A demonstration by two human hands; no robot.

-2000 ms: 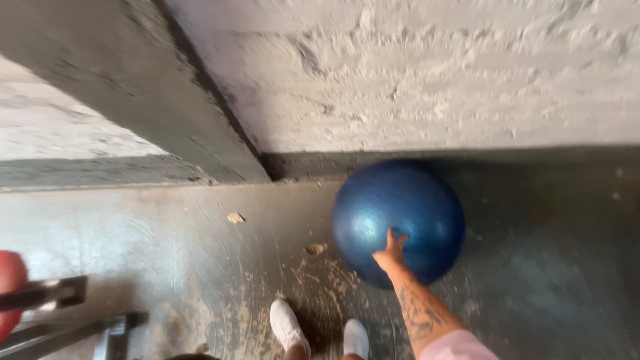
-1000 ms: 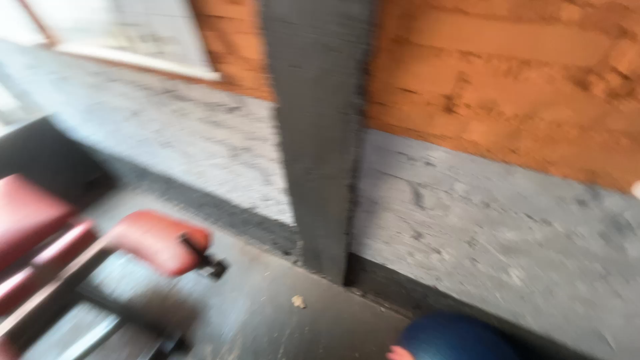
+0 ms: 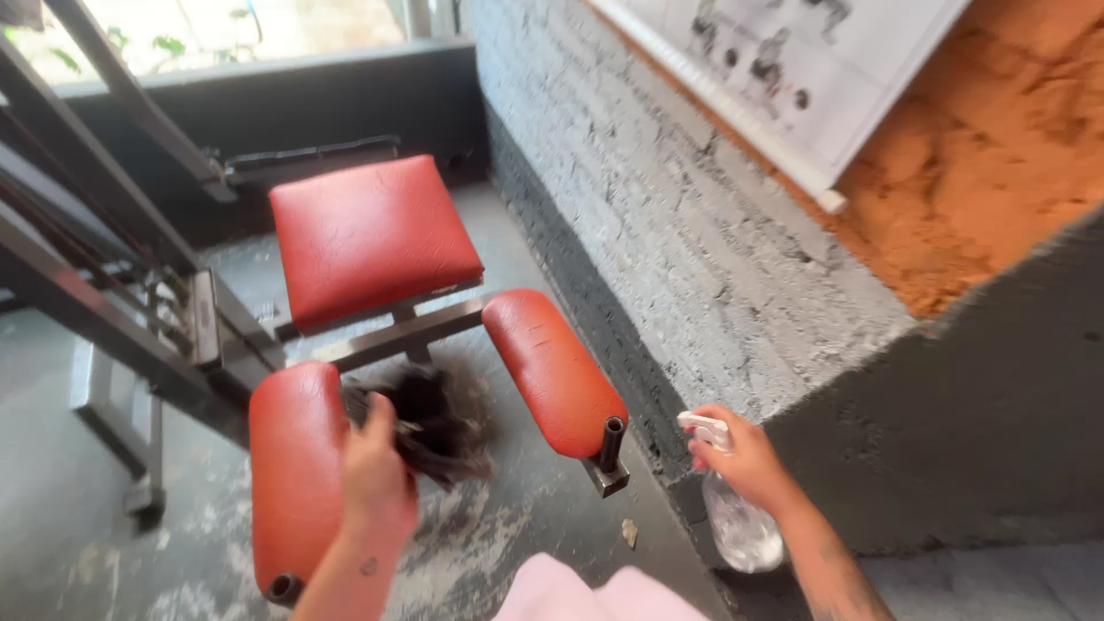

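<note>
My left hand (image 3: 379, 474) grips a dark cloth (image 3: 427, 423), blurred, beside the left red padded arm (image 3: 297, 466) of a gym machine. In my right hand (image 3: 733, 453) is a clear spray bottle (image 3: 743, 526) with a white trigger head, held upright near the wall's base. Between the hands lies the right red padded arm (image 3: 556, 371), with a metal tube at its near end. Beyond both pads is the red seat cushion (image 3: 375, 237).
The machine's dark metal frame (image 3: 95, 285) rises at the left. A rough grey wall (image 3: 638, 190) and a dark pillar (image 3: 966, 414) border the right side. A poster (image 3: 793, 78) hangs above. A small pale fragment (image 3: 630, 533) lies on the floor.
The view has swung away from the blue exercise ball to the red-padded machine. The hand earlier on the ball is off it; both hands now show, holding the cloth and spray bottle.
</note>
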